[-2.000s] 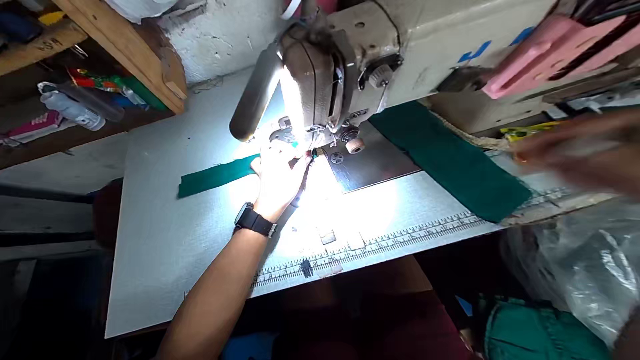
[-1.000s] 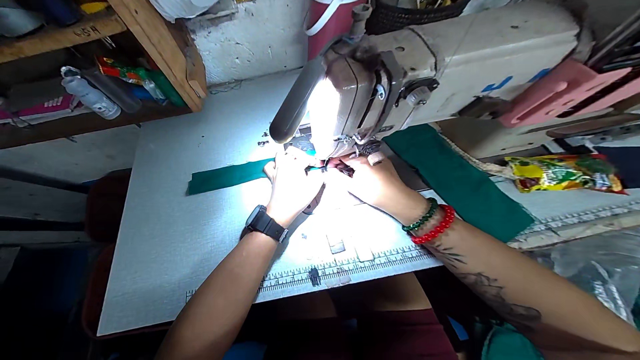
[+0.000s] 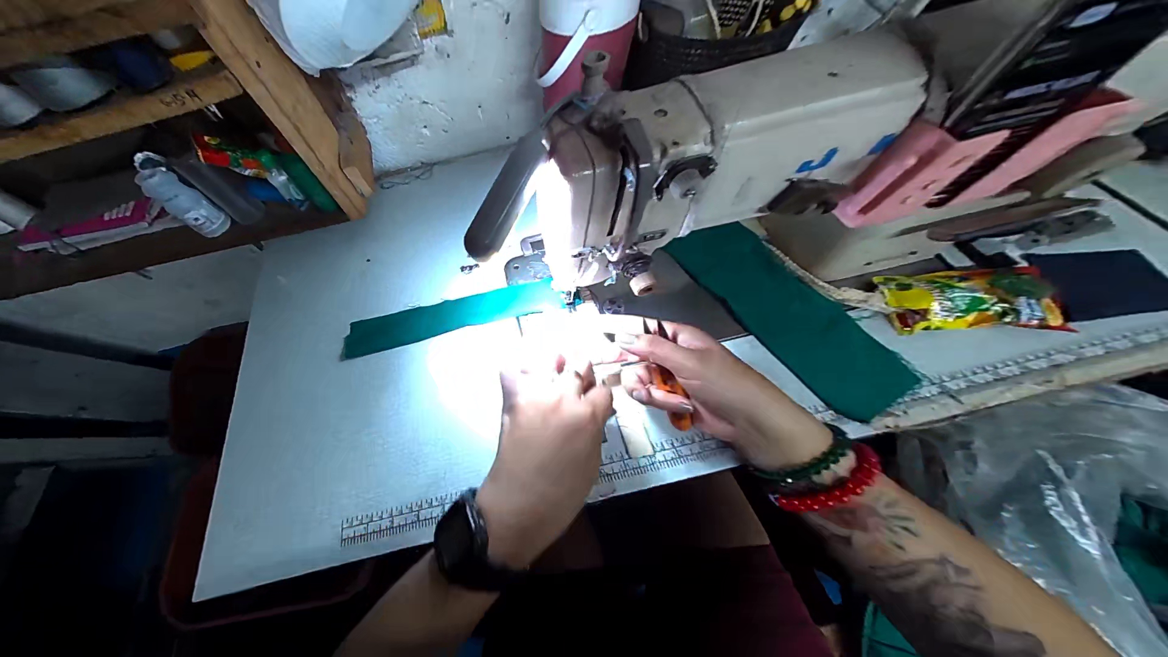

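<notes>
Under the lit head of a sewing machine (image 3: 630,173) lies one end of a green fabric strip (image 3: 438,319), which runs left over the table. My right hand (image 3: 693,374) holds small orange-handled thread snips (image 3: 673,397), their dark blades pointing up. Just in front of the needle area is my left hand (image 3: 552,424), fingers bent near the right fingertips; glare hides whether it grips anything. A wider green fabric piece (image 3: 794,319) lies on the right of the machine bed.
A measuring tape (image 3: 392,520) runs along the table's front edge. On the right are a colourful packet (image 3: 972,299), dark fabric (image 3: 1104,283) and a pink holder (image 3: 967,155) against the machine. Wooden shelves (image 3: 283,100) stand at the left, a clear plastic bag (image 3: 1031,474) at lower right.
Both hands have moved from beside the needle toward the table's front edge. Orange-handled snips now show in my right hand, which was a blur at the far right two seconds ago.
</notes>
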